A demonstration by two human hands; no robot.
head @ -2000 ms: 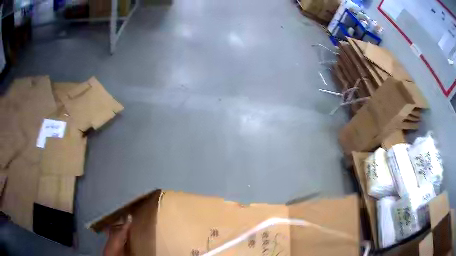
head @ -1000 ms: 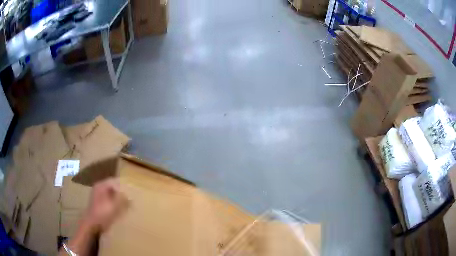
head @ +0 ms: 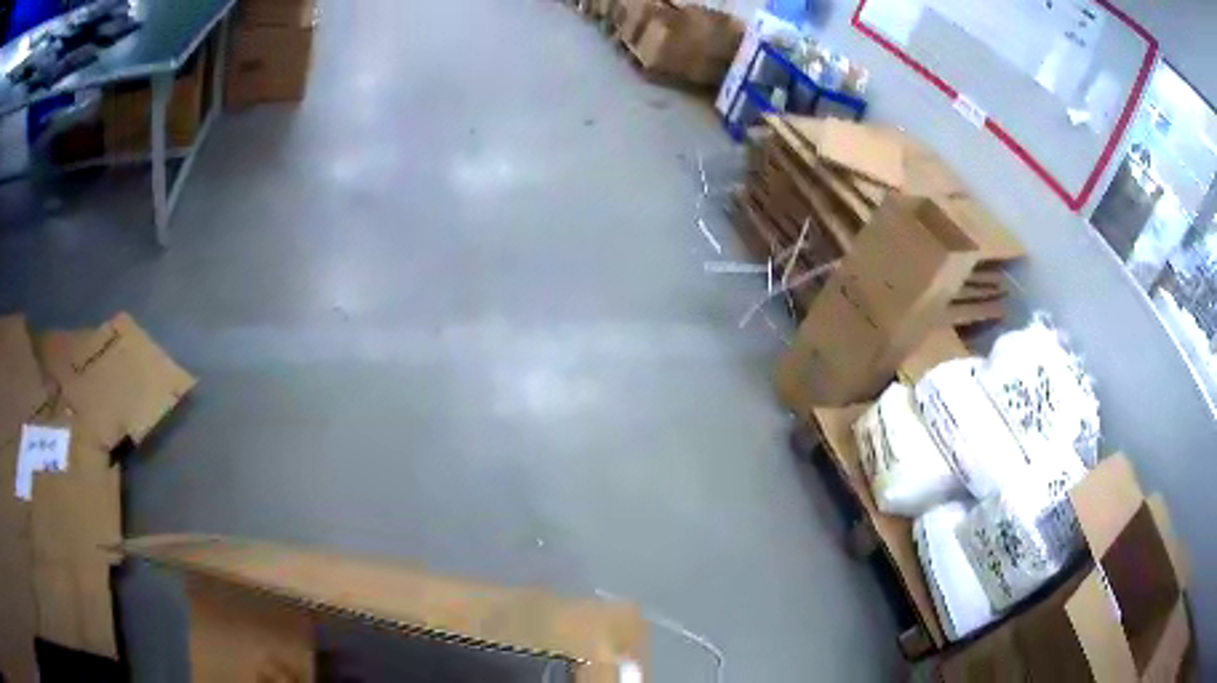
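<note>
A brown carton (head: 254, 627) is at the bottom edge in front of me, cut off by the frame. Its top edge and a dark gap below it show, tilted down to the right. A thin white strap (head: 701, 640) curves at its right side. Neither of my hands can be made out.
Flattened cartons (head: 80, 534) with a white label lie on the floor at left. A cart at right holds white wrapped packs (head: 901, 454) beside an open carton (head: 1134, 560). Behind are stacked cardboard (head: 868, 294), loose straps (head: 767, 274) and a whiteboard (head: 988, 80). A green-topped bench (head: 160, 47) stands far left.
The view has swung to the right. The carton now shows only its upper part, lower in view, with a dark gap. The hand seen on it earlier has left the picture.
</note>
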